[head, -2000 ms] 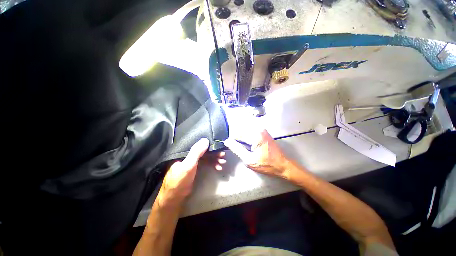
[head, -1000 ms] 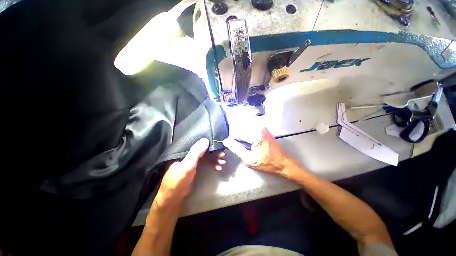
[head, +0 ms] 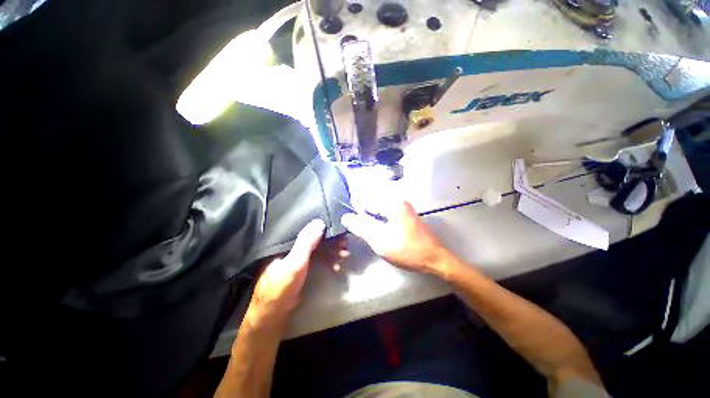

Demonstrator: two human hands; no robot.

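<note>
The black garment (head: 109, 194) fills the left side, with its shiny crumpled lining (head: 226, 194) left of the needle area. Its flat faced corner (head: 336, 198) lies on the machine bed below the glaring needle area. My left hand (head: 292, 272) holds the garment's front edge, thumb on top and fingertips showing beneath. My right hand (head: 401, 237) is at the corner's right side, fingers bent together. A fine pale line, like thread, runs over the corner to my right fingertips. Glare hides the presser foot and what exactly the right fingers pinch.
The white sewing machine (head: 498, 116) stands behind my hands, its lit lamp (head: 222, 78) at left. White paper templates (head: 560, 219), a small white chip (head: 492, 197) and black-handled shears (head: 634, 186) lie at right. The bed's front edge (head: 374, 299) runs below my hands.
The view has shifted slightly, moving the machine and shears left in the picture. The pale line now slants up from my right fingertips; before, it lay lower, between both hands. My left hand keeps its hold.
</note>
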